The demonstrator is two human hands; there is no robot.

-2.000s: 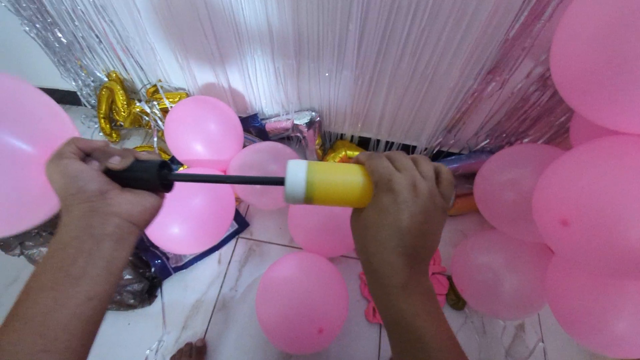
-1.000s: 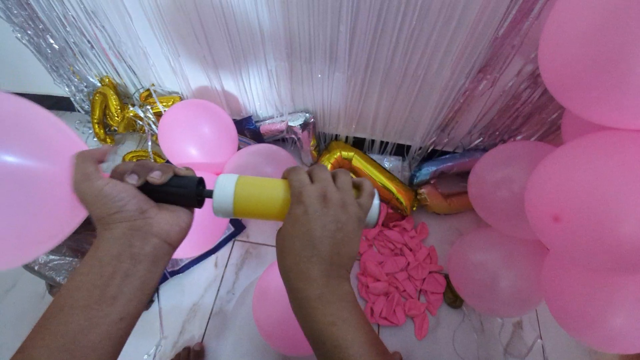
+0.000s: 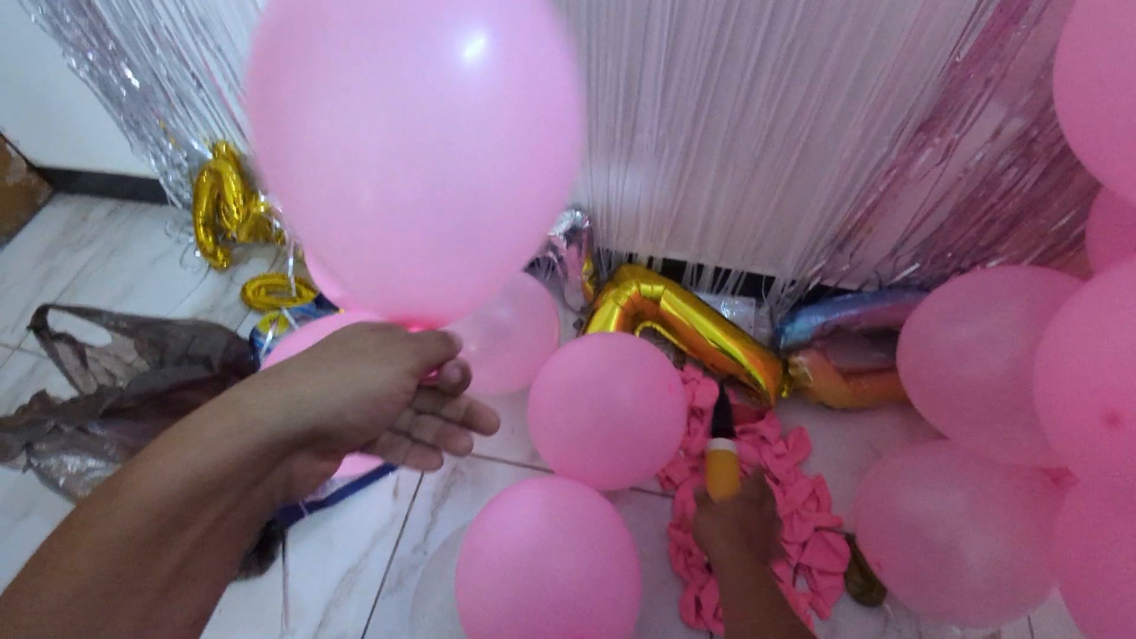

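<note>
A large inflated pink balloon point(image 3: 417, 151) stands upright above my left hand point(image 3: 390, 395), its neck pinched between thumb and forefinger while the other fingers are spread. Down on the right, my right hand point(image 3: 741, 515) grips a balloon hand pump point(image 3: 723, 468) with a yellow barrel, white collar and black handle. The pump lies at a pile of uninflated pink balloons point(image 3: 812, 532) on the tiled floor. Inflated pink balloons point(image 3: 608, 410) rest between my hands.
A gold foil balloon point(image 3: 692, 328) and a multicoloured foil balloon point(image 3: 852, 346) lie by the fringe curtain point(image 3: 710, 133). Inflated pink balloons point(image 3: 985, 364) crowd the right side. Gold foil balloons point(image 3: 222, 209) and a dark plastic bag point(image 3: 133, 382) are at left.
My hands have moved apart: the left now holds the balloon up near the middle, and the right has lowered the pump to the pile. Both hands were on the pump before.
</note>
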